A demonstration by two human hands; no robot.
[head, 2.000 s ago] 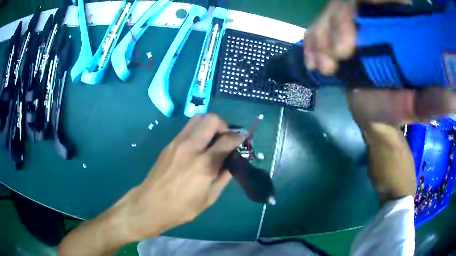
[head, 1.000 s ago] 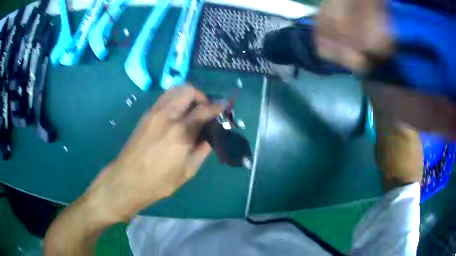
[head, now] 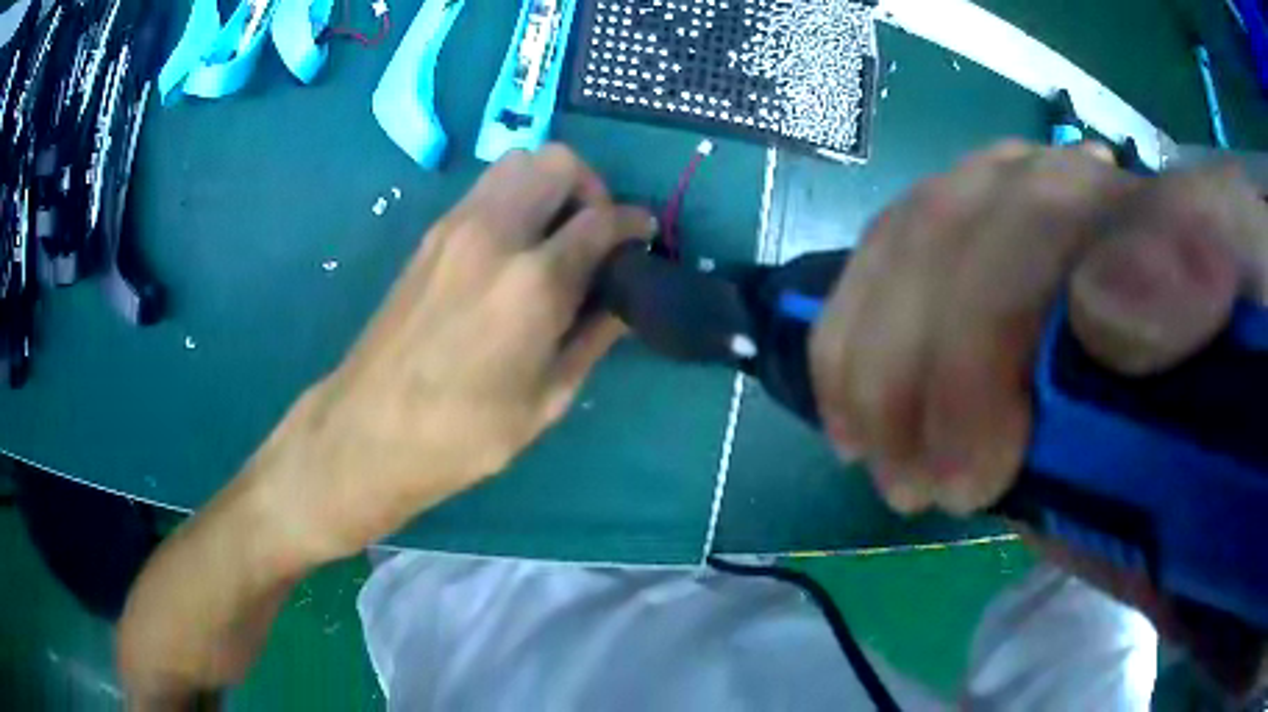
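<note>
My left hand is closed around a dark device body and holds it above the green mat. A thin red lead wire with a small white plug sticks out beyond my fingers. My right hand grips a blue-and-black electric screwdriver. Its black nose points left at the device body, close to or against it; the bit is hidden. The black screw plate at the top holds many silver screws, piled at its right end.
Light-blue housings lie in a row behind my left hand. Dark device bodies are piled at the far left. Small white pieces are scattered on the mat. A black cord hangs at the near edge.
The screwdriver has moved from above the screw plate down and left to the device body in my left hand. The camera view has shifted, so the plate and housings sit higher.
</note>
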